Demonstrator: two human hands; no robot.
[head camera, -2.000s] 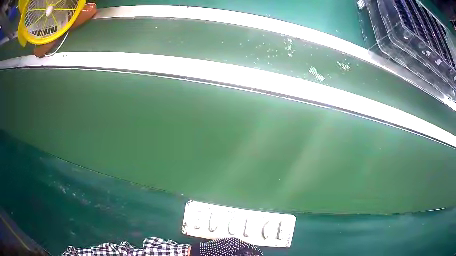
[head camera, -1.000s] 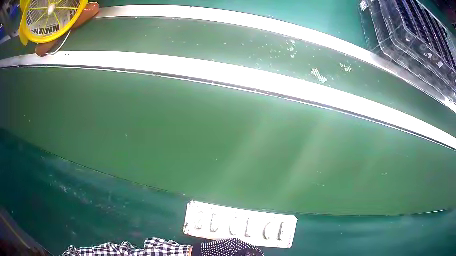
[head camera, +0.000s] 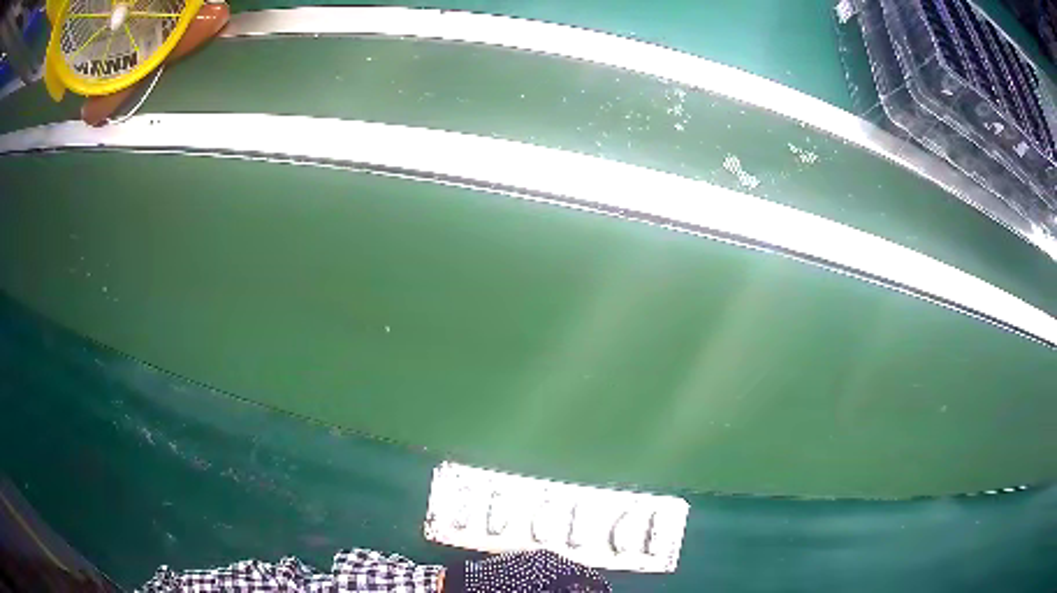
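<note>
A white slotted plate (head camera: 558, 517) lies nearly level on the green surface at the bottom centre, with a row of several curved slots or marks. My left hand (head camera: 527, 572), in a black glove with white dots, is at its lower left edge. Only the back of the glove shows; the fingers are hidden or cut off by the bottom edge, so its grip cannot be told. A black-and-white check sleeve (head camera: 301, 575) runs left from it. My right hand is not in view.
Pale strips (head camera: 464, 158) curve across the green bench beyond the plate. A yellow fan (head camera: 116, 35) with orange feet is at the top left. Stacked clear trays (head camera: 945, 99) with dark rows are at the top right.
Small pale specks on the middle green band show at different places, apparently shifted right. The plate, gloved hand and sleeve look almost the same.
</note>
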